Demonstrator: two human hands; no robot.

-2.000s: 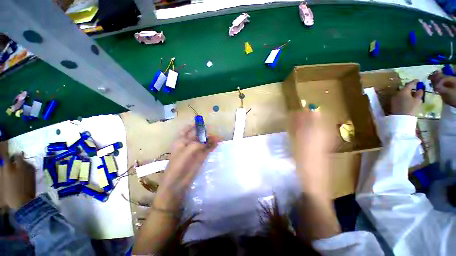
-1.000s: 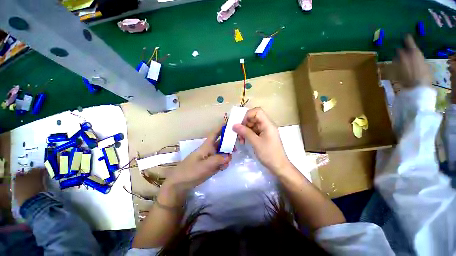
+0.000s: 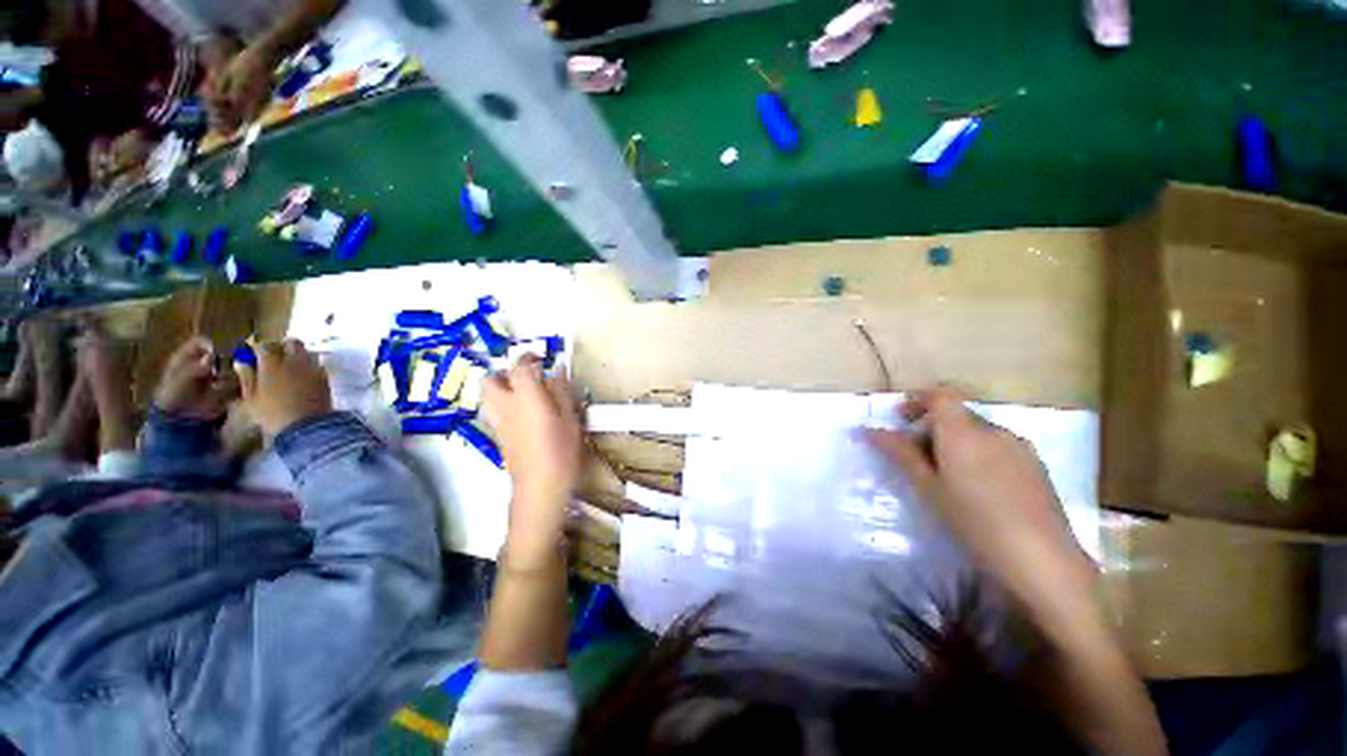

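Note:
My left hand (image 3: 535,436) reaches over the right edge of a pile of blue battery cells (image 3: 429,369), several with pale yellow pads, on a white sheet (image 3: 347,332). Its fingertips are at the cells; whether they grip one is not clear. My right hand (image 3: 968,465) is above the plastic sheet (image 3: 798,510), thumb and forefinger together on a wired white strip (image 3: 883,414). A thin reddish lead (image 3: 875,352) runs up from the fingertips. The strip blends into the white behind it.
An open carton (image 3: 1130,369) with yellow scraps stands at right. White strips with wires (image 3: 643,420) lie between my hands. Beyond are a grey perforated upright (image 3: 547,141) and a green belt (image 3: 1034,155) with blue packs and pink parts. A person in denim sleeves (image 3: 347,502) works at left.
The view has turned left. My hands have parted; the left moved to the cell pile. The blue pack with white strip is no longer between them. Another blue pack now shows on the belt.

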